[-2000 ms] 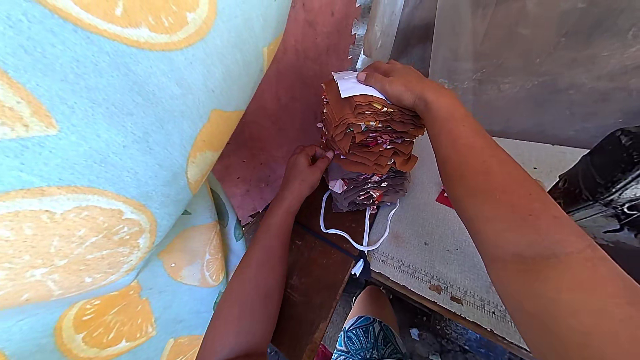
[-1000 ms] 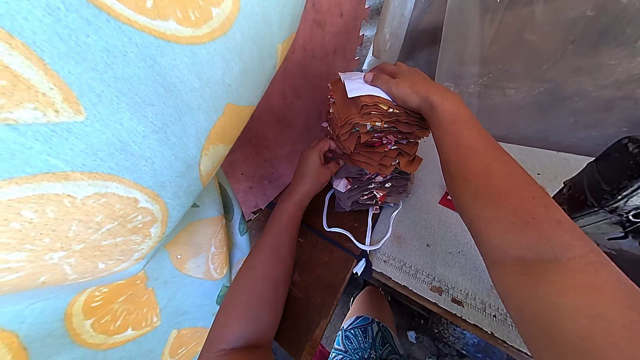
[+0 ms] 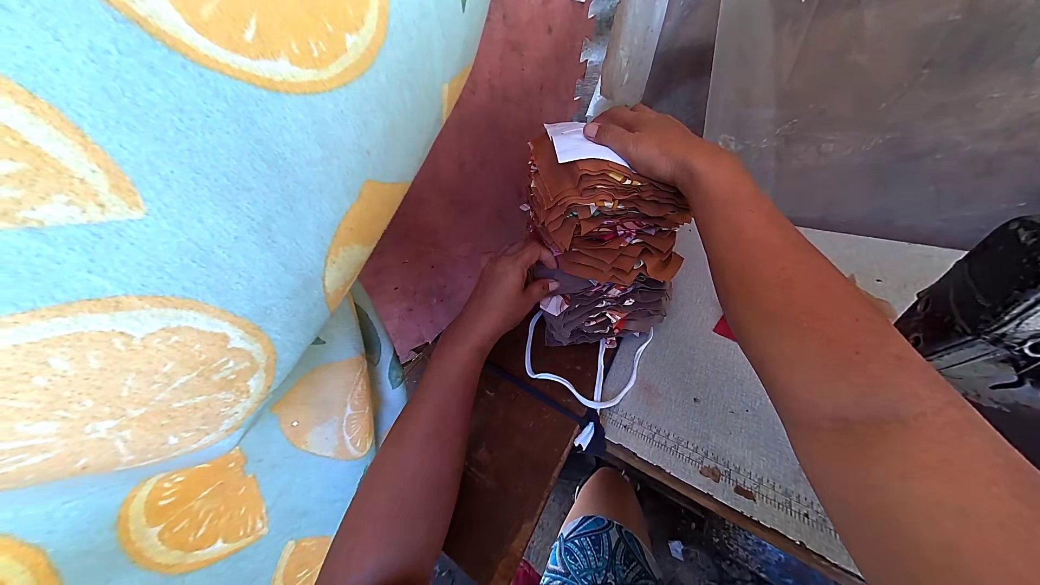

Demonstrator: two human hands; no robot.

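A tall stack of brown fabric pieces (image 3: pixel 605 215) rests on layers of grey fabric pieces (image 3: pixel 621 313), with patterned bits showing between the layers. My right hand (image 3: pixel 646 142) lies on top of the stack, its thumb on a white piece of paper or cloth (image 3: pixel 578 145). At the stack's left side, my left hand (image 3: pixel 516 284) pinches the edge of a grey piece between thumb and fingers, just under the brown layers. A white cord (image 3: pixel 561 380) hangs in a loop from the bottom of the stack.
A light blue cloth with orange slices (image 3: pixel 211 252) fills the left side. Behind my left hand is a reddish sheet (image 3: pixel 479 162). The pale tabletop (image 3: pixel 682 390) has ruler markings near its edge; a black machine part (image 3: pixel 983 301) stands at right.
My left hand's fingers have shifted at the stack's left side and now pinch a grey edge. My right hand stays on top.
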